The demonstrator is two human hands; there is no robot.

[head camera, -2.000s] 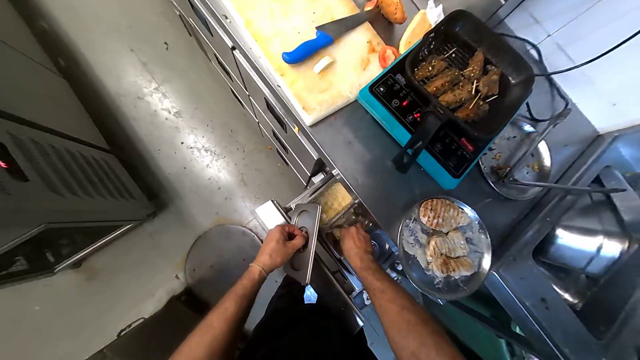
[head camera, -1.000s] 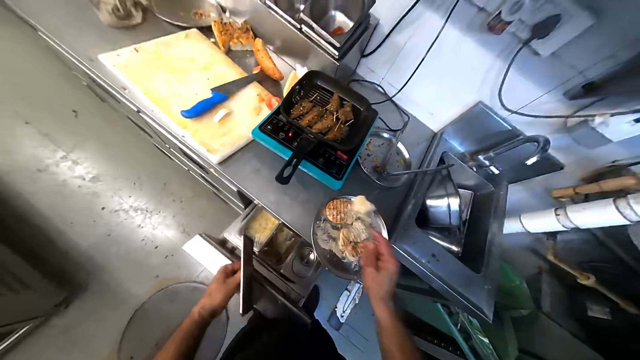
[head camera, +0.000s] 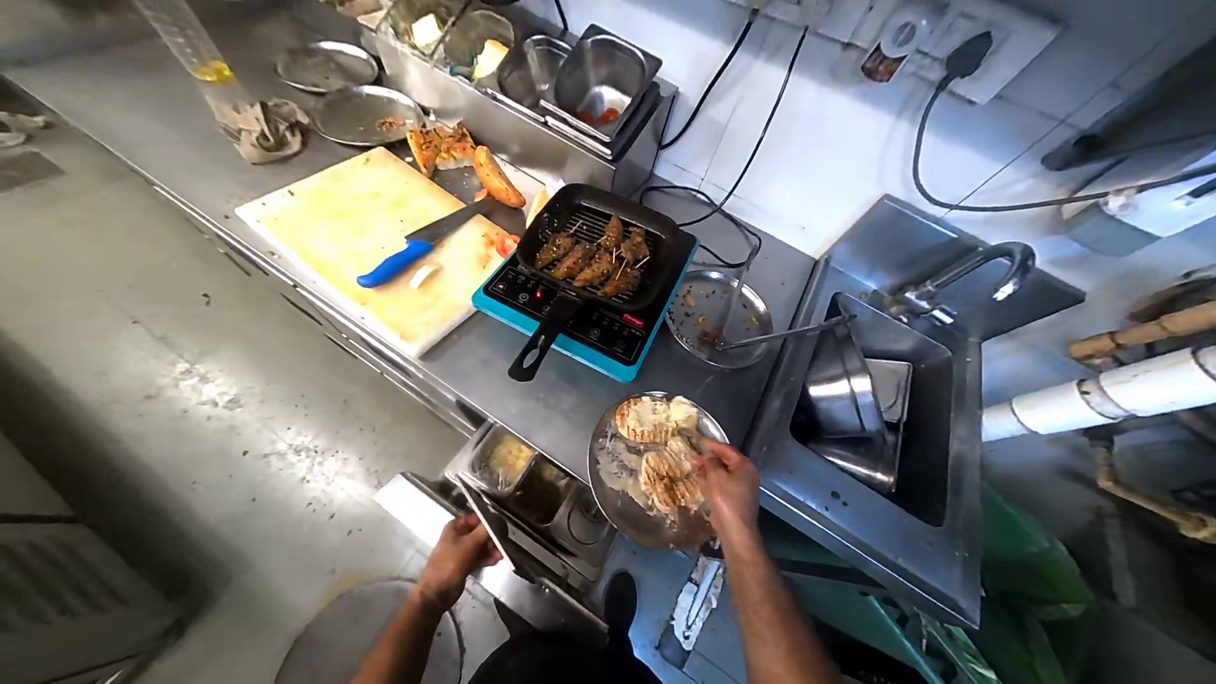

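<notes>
My left hand [head camera: 460, 559] grips the edge of a metal lid [head camera: 486, 521] tilted up beside the open drawer of metal food containers [head camera: 506, 462]. My right hand [head camera: 727, 484] is over the right side of a round metal plate [head camera: 622, 513], its fingertips at the grilled pieces [head camera: 671, 475]; a utensil may be in them, but this is unclear. A pale, creamy lump [head camera: 682, 412] lies on the upper piece. Behind the plate, a black grill pan [head camera: 655, 249] with browned skewered pieces [head camera: 594, 266] sits on a teal-edged induction cooker [head camera: 608, 359].
A blue-handled knife [head camera: 397, 263] lies on a cutting board [head camera: 332, 204] at the left. Right of the cooker stands a used metal plate [head camera: 693, 313] with a utensil. A sink [head camera: 964, 418] holding metal pans is at the right. Metal containers [head camera: 600, 81] line the wall.
My right hand has moved from the open drawer to the plate of grilled pieces. A pale lump now lies on the upper piece. My left hand stays at the lid. The view has swung right and up.
</notes>
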